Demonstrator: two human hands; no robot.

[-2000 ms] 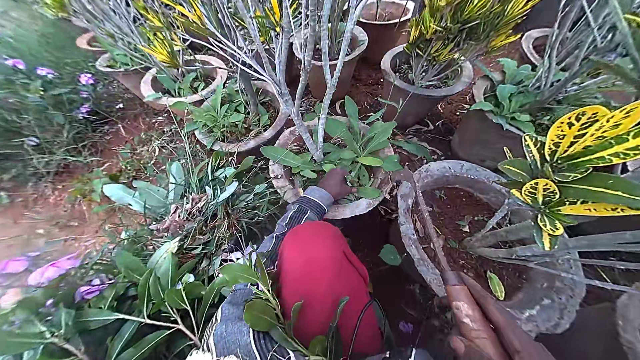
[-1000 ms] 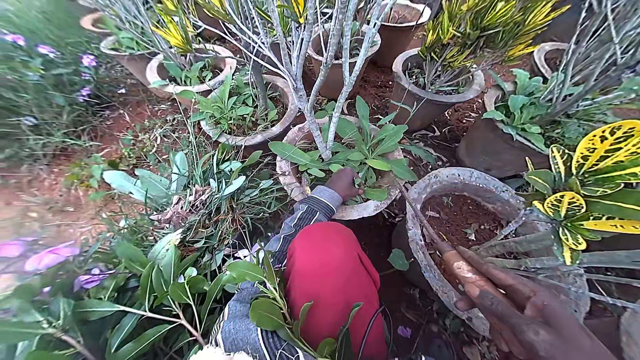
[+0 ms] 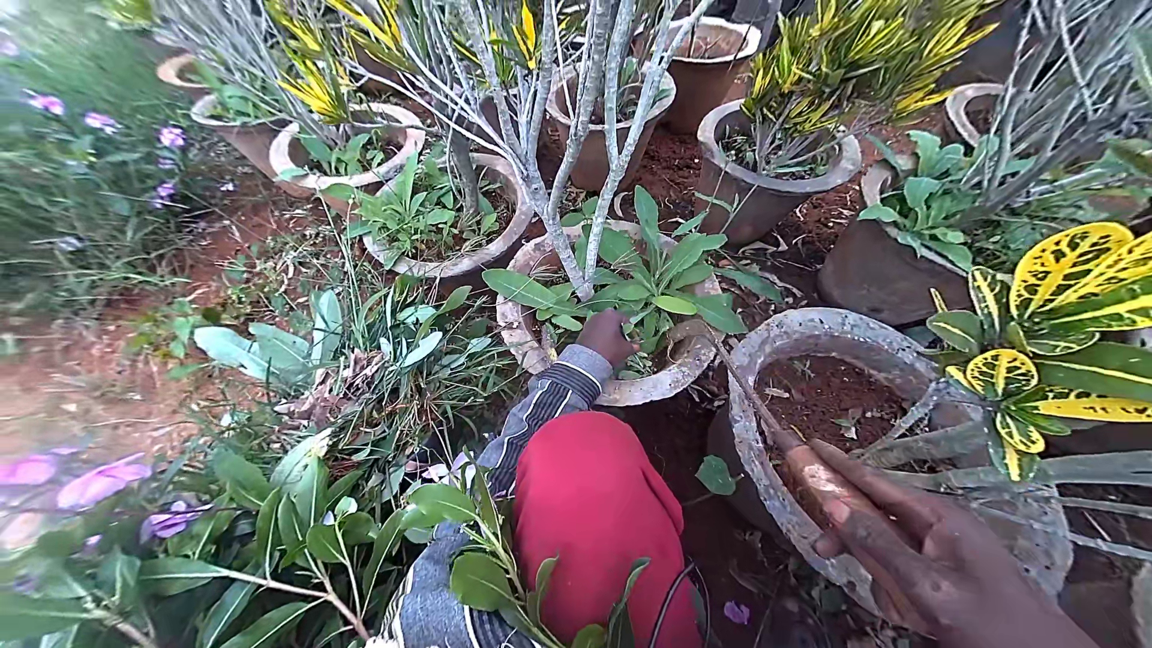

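My left hand (image 3: 608, 338), in a striped grey sleeve, reaches into a round pot (image 3: 648, 389) at the foot of leafy green plants (image 3: 652, 274); its fingertips are partly hidden, so what it grips cannot be told. Pale bare stems (image 3: 585, 261) rise from the same pot. At lower right my right hand (image 3: 886, 531) is closed on the wooden handle of a thin metal tool (image 3: 751, 396). The tool's blade slants up-left across the rim of a larger pot (image 3: 749, 450) of red soil, its far end by the left pot's rim.
My red-clad knee (image 3: 594, 522) is between the arms. Leafy branches (image 3: 477, 580) cross in front of it. A yellow-and-green croton (image 3: 1026, 360) leans over the large pot at right. More potted plants (image 3: 778, 171) stand behind, and pulled-looking grass and leaves (image 3: 387, 360) lie at left.
My left hand stays low in the same pot among the leaves. The right hand keeps hold of the tool, whose blade stays beside that pot's rim.
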